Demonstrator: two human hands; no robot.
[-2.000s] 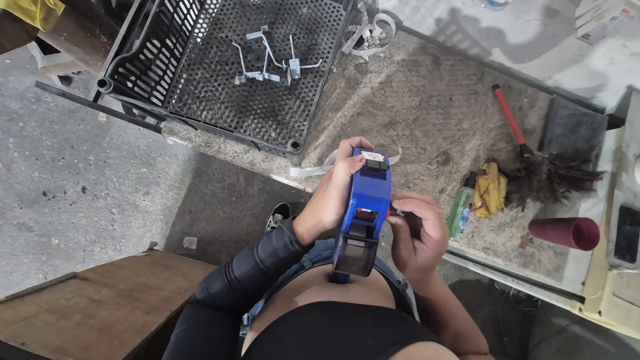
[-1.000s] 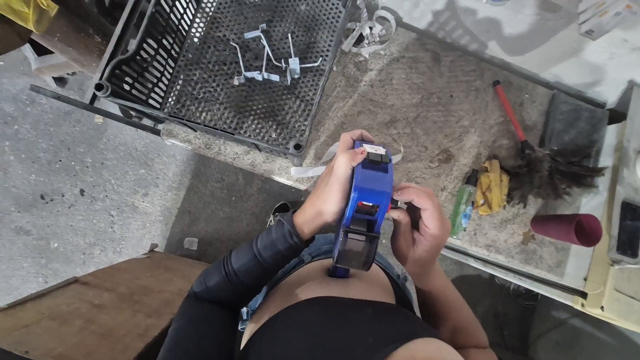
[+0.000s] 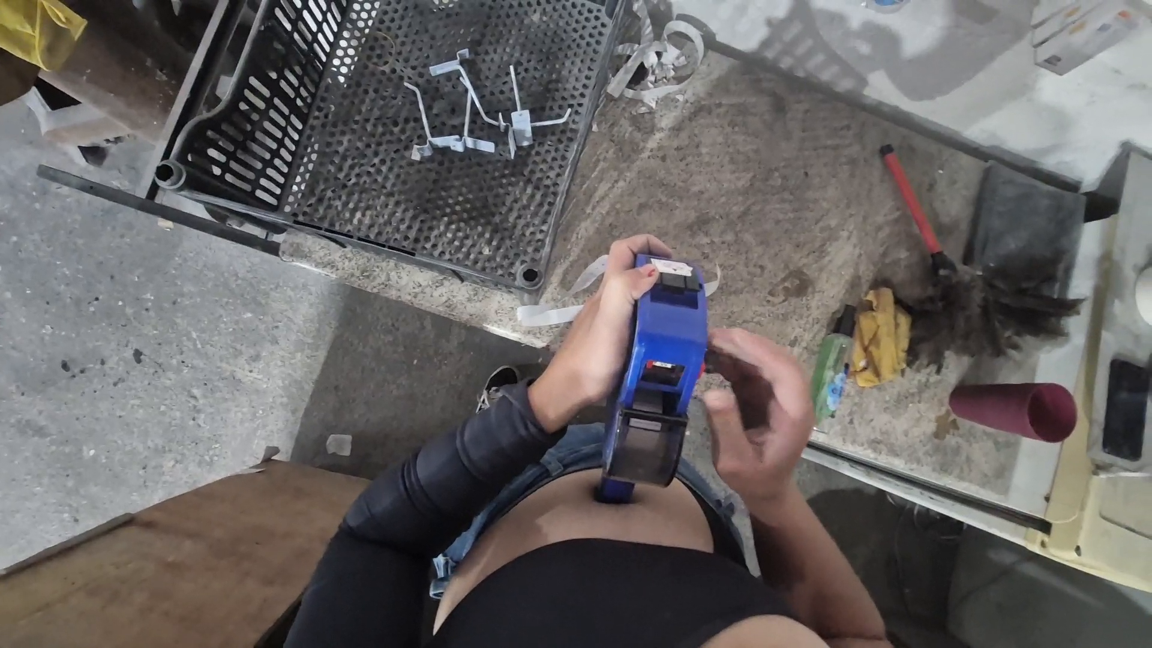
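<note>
A blue handheld label gun [image 3: 670,328] with a dark translucent cover is held upright in front of my body. My left hand [image 3: 598,333] grips its left side, thumb near the top end, where a small white label shows. My right hand [image 3: 760,409] is at the gun's right side, fingers curled by a small red part; whether the fingertips touch it is hard to tell. A strip of white paper tape [image 3: 549,315] lies behind the left hand at the counter edge.
A black perforated plastic crate [image 3: 405,193] holds several bent metal hooks [image 3: 459,142]. Paper strips [image 3: 661,67] lie beside it. On the stone counter are a red-handled feather duster [image 3: 913,202], a green bottle [image 3: 830,369], a yellow cloth [image 3: 880,337] and a maroon cone [image 3: 1008,409].
The left hand keeps its grip on the label gun. The right hand stays beside the gun, with only slight movement of its fingers.
</note>
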